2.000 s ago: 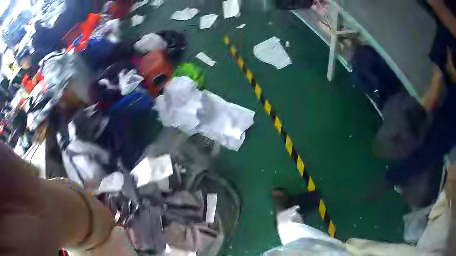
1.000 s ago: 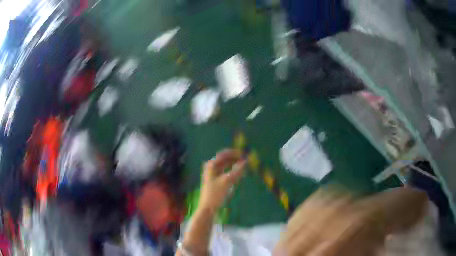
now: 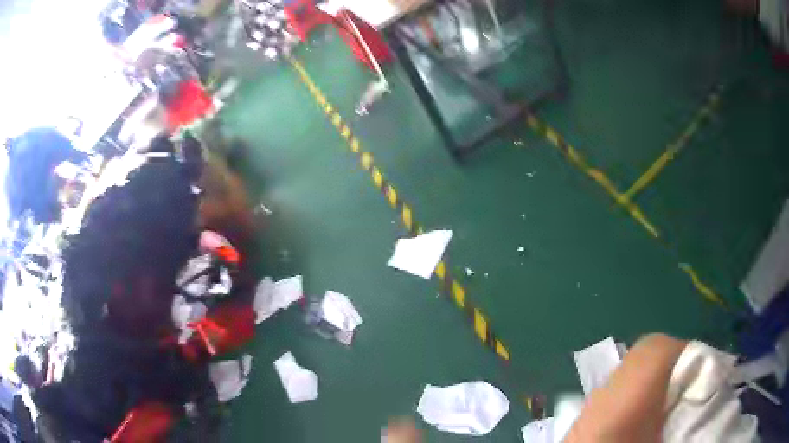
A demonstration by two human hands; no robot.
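My right arm or hand (image 3: 636,385) shows at the bottom right edge, bent and cut off, beside pale cream cloth (image 3: 705,394). I cannot make out its fingers or whether it grips the cloth. A small blurred skin-toned patch at the bottom edge looks like the tip of my left hand (image 3: 402,430); the rest is out of the picture. White pieces lie on the green floor in front of me: a rounded one (image 3: 464,407), an angular one (image 3: 421,253) across the striped tape, and several smaller ones to the left.
Dark, red and white garment heaps (image 3: 130,277) line the left side. Black-and-yellow tape (image 3: 372,169) runs diagonally along the floor. A dark-framed table or stand (image 3: 458,143) is at the top centre. Yellow floor lines (image 3: 623,201) lie to the right. A grey panel edge (image 3: 770,260) is at the far right.
The view has moved forward along the taped floor; the dark-framed stand and yellow lines have appeared. My left hand, raised mid-picture one second ago, has dropped to the bottom edge.
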